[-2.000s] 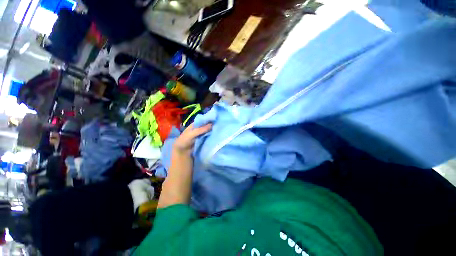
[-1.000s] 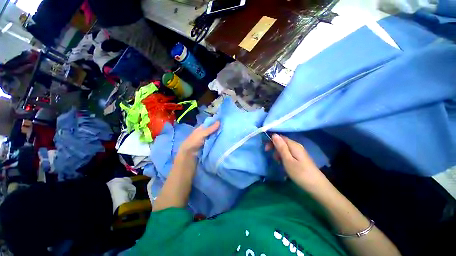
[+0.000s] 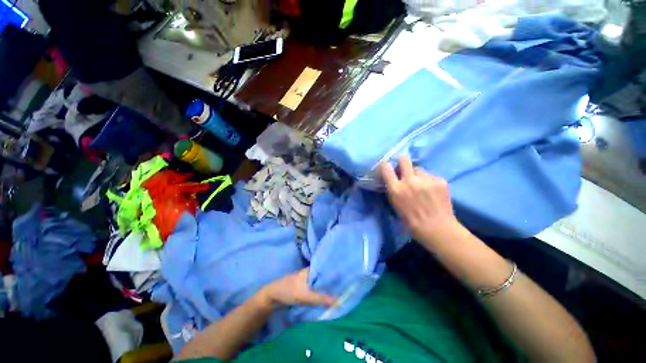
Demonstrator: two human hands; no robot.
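Note:
A light-blue garment [image 3: 496,163] lies over the white table's edge and runs down to my lap, with a thin white line [image 3: 432,127] along a seam. My right hand [image 3: 419,195] is on the garment at the table edge, fingers pinching the cloth near the white line. My left hand [image 3: 301,289] holds a bunched lower part of the blue cloth [image 3: 347,248] at my lap; its fingertips are partly covered by the cloth. No tool can be made out in either hand.
Grey-beige cut pieces [image 3: 287,188] are heaped left of the garment. Beyond are a neon and orange-red bundle [image 3: 170,198], a blue bottle [image 3: 212,122], a yellow-green bottle [image 3: 198,154], a brown board [image 3: 304,85] and a phone [image 3: 258,50]. A person [image 3: 92,42] stands at upper left.
The garment's upper part has settled lower onto the table. My right hand came into view and moved up along the white line. My left hand moved down towards my lap with cloth.

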